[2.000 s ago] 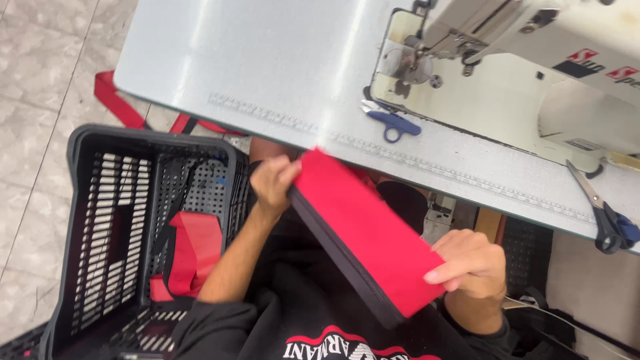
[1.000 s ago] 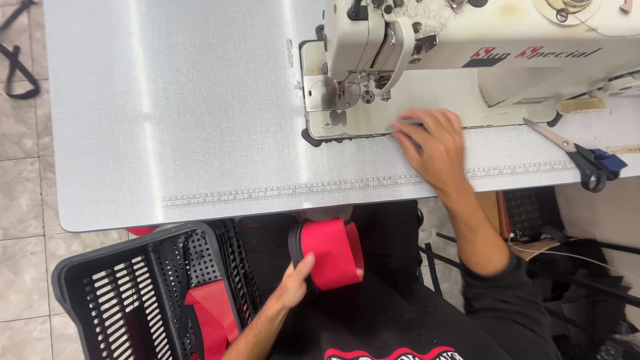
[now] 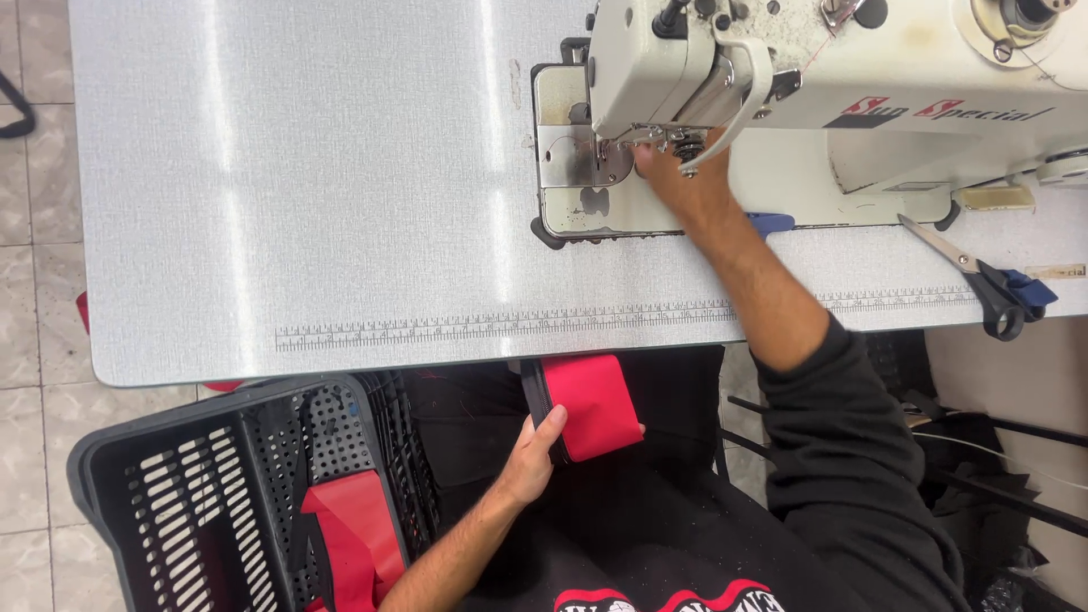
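My left hand grips a folded piece of red fabric edged with a black zipper strip, held just below the table's front edge. My right hand reaches beneath the head of the white sewing machine, beside the needle and presser foot area. Its fingertips are mostly hidden behind machine parts, so what they touch cannot be seen. Blue thread snips lie at the edge of the machine bed, partly behind my right forearm.
Black-handled scissors lie on the right of the table, by a dark blue item. A printed ruler runs along the table's front. A black plastic basket at lower left holds red fabric pieces.
My right hand let go of the red fabric, came up over the table, then moved in under the machine head. The fabric is now folded in my left hand. The view has shifted.
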